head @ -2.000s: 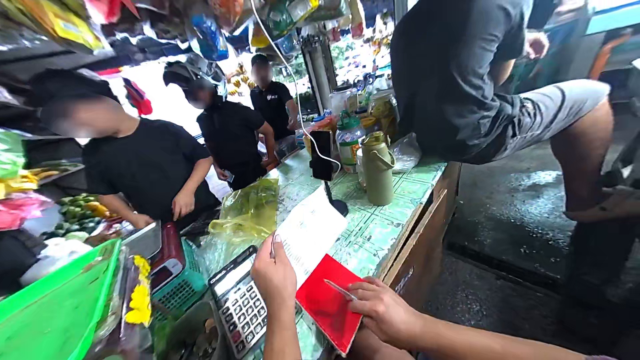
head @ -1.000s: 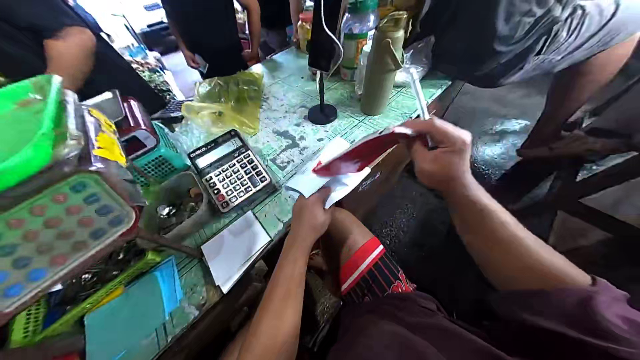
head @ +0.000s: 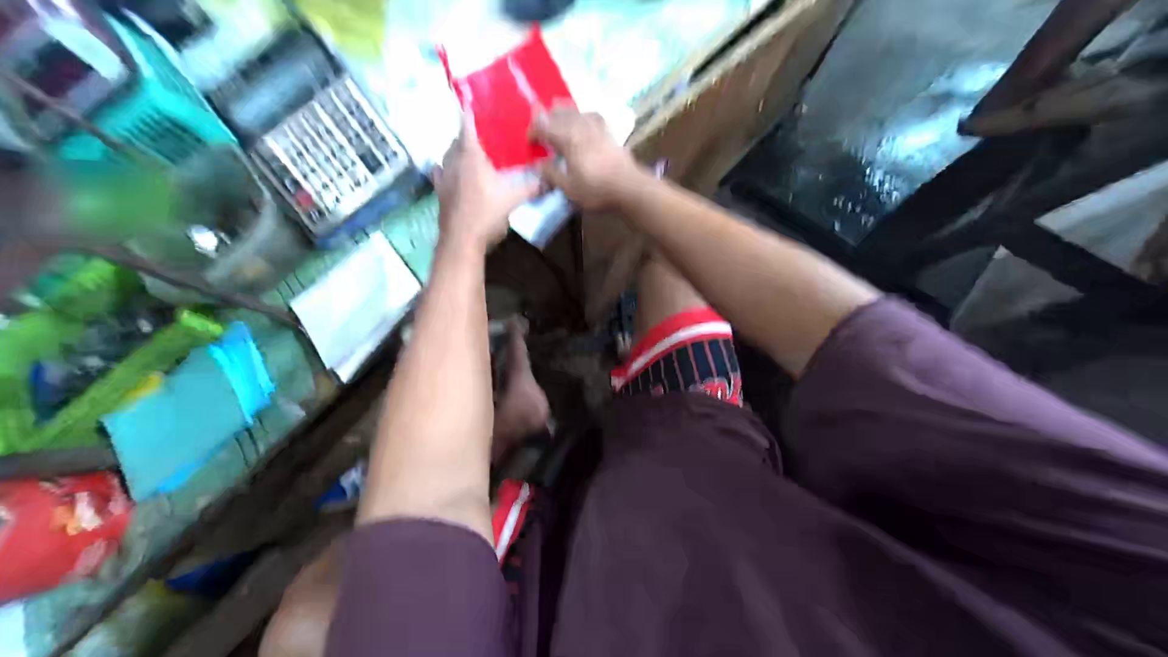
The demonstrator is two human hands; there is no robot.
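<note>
Near the counter's corner, a red-covered booklet [head: 511,105] with white pages is held between both hands; the view is blurred. My left hand [head: 479,182] grips its lower left side, thumb toward the lower edge. My right hand [head: 584,155] is at its right edge, fingers on the red cover. White paper [head: 543,217] shows below the hands. A thin purplish tip just right of my right hand may be a pen, but the blur hides it. Left of the booklet lies a desk calculator [head: 315,137], and nearer to me a stack of white paper [head: 358,306].
A grey container [head: 251,246] with metallic things stands left of the calculator, by a teal basket [head: 151,100]. Nearer are a green basket [head: 109,365], a blue-green folder or sheet [head: 178,415] and a red packet [head: 64,529]. The counter's wooden side [head: 730,100] runs off to the upper right.
The view has tilted down and closer to my lap. My right hand, raised with a pen at the booklet's right a second ago, is now lower, beside my left hand. The booklet's red cover now faces up.
</note>
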